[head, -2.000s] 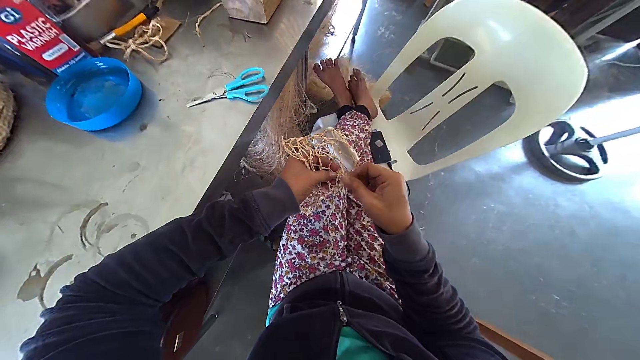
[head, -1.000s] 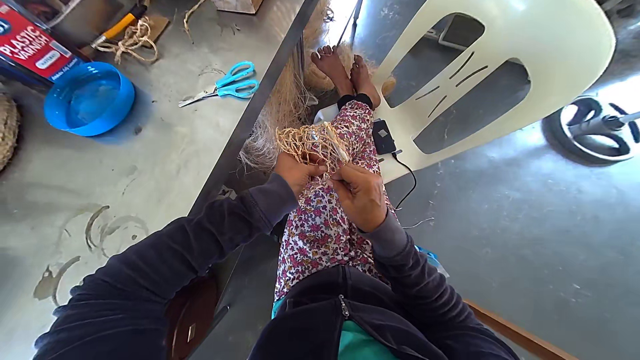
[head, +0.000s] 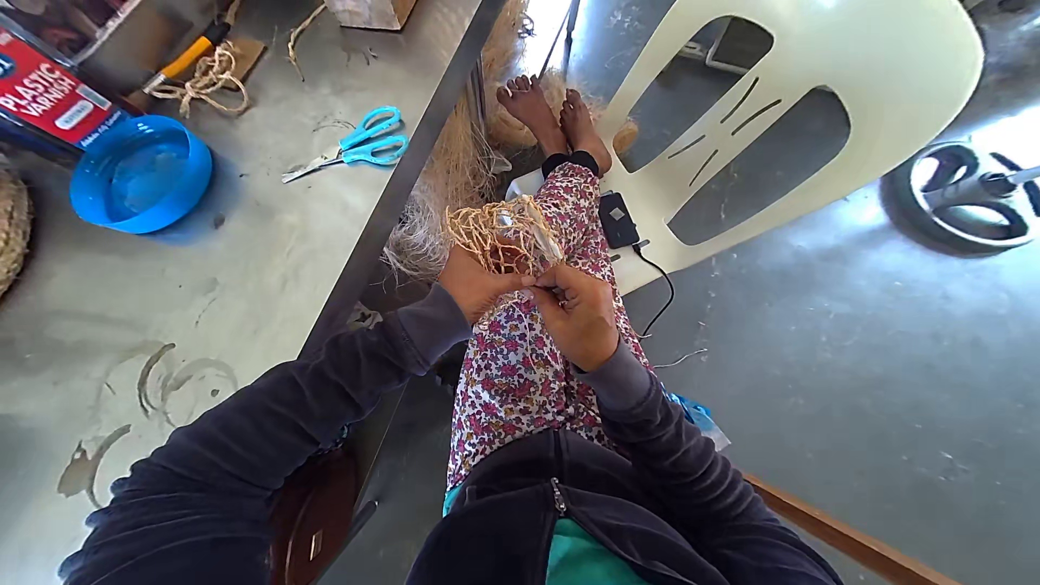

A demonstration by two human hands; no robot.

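Note:
Above my lap is an openwork netting of tan plant fibre (head: pixel 487 231), with something whitish and translucent inside or behind it. My left hand (head: pixel 479 280) holds the netting from below, partly inside its mesh, thumb pointing right. The fingertips of my right hand (head: pixel 581 313) are pinched at the netting's lower edge, touching the left thumb; what thin strand they grip is too small to tell. Scissors with light-blue handles (head: pixel 374 146) lie on the table to the left of the netting. Loose pale fibres (head: pixel 447 179) hang beside the table edge.
The grey table (head: pixel 268 268) carries a blue round lid or dish (head: pixel 142 175), a varnish tin (head: pixel 53 97), a knotted cord (head: pixel 213 81) and a yellow-handled tool (head: pixel 187 58). My feet rest by a cream plastic chair (head: pixel 877 57) holding a black device (head: pixel 619 219) with a cable.
My right hand, lower and a little apart from the left thumb one second ago, is now against it at the netting's edge. The netting stays in my left hand.

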